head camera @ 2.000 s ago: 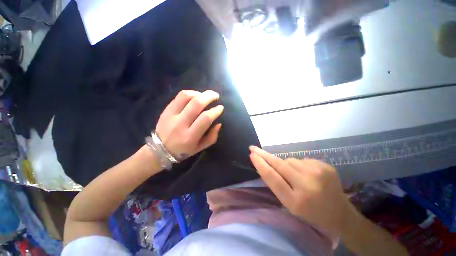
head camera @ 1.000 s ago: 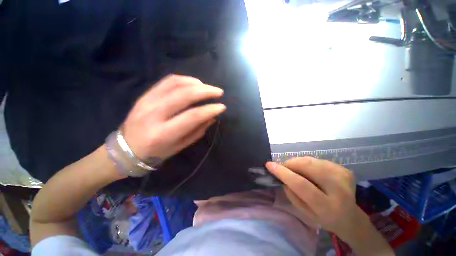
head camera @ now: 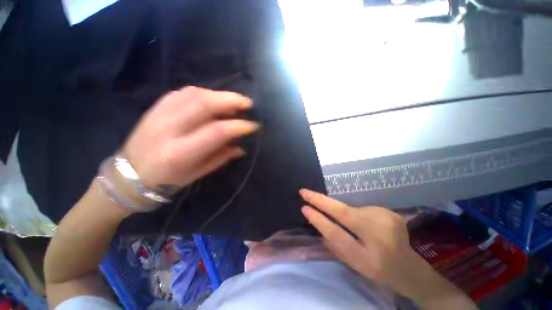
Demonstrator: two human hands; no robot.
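A black fabric panel [head camera: 266, 200] lies over the left of the table and hangs slightly over its front edge. My left hand [head camera: 187, 136], with bracelets at the wrist, is over the middle of the panel; it is blurred, with thumb and fingers bent close together. A thin loose thread [head camera: 239, 187] curves down from its fingertips over the cloth. A second faint line shows beside it. Whether the fingers pinch the thread is hard to tell. My right hand [head camera: 363, 236] rests at the panel's lower right corner, fingertips on the cloth, fingers slightly apart.
A measuring scale [head camera: 411, 172] runs along the table's front edge. Part of the sewing machine and its dark reflection [head camera: 493, 45] show at the top right, beside strong glare. A red basket [head camera: 472, 260] and a blue basket [head camera: 514, 212] are below right. Another blue basket [head camera: 206, 260] holds cloth below.
My left hand has moved left from the panel's right side, and a loose thread now shows below it. My right fingertips have parted. The pale marks at the corner are gone. The view has shifted.
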